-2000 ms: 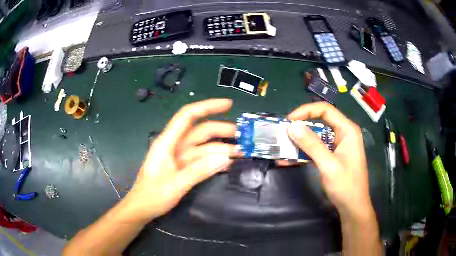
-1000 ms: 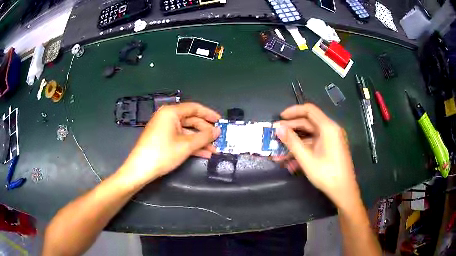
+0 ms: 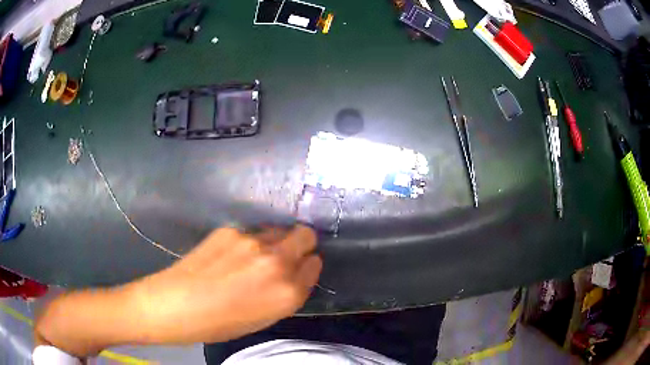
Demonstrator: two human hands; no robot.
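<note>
The circuit board (image 3: 367, 167) lies on the dark green mat, its upper face washed out by glare, with blue showing at its lower right. A square speaker holder (image 3: 321, 210) lies just below its left end. My left hand (image 3: 260, 274) is blurred, fingers curled, with its fingertips at the holder's lower left; whether it grips anything is hidden. An empty black housing (image 3: 207, 110) lies left of the board. A round dark disc (image 3: 349, 121) lies above the board. My right hand is not in view; a skin-coloured part shows at the lower right corner.
Tweezers (image 3: 463, 142), a small clear window piece (image 3: 507, 103), a silver-shafted tool (image 3: 552, 150) and a red-handled screwdriver (image 3: 572, 128) lie on the right. Solder wire (image 3: 114, 196) curves across the left. Screen modules (image 3: 292, 16) and a red block (image 3: 514, 43) are at the back.
The circuit board has left both hands and lies on the mat. My left hand has moved down toward me. My right hand has left the work area. The camera view has shifted.
</note>
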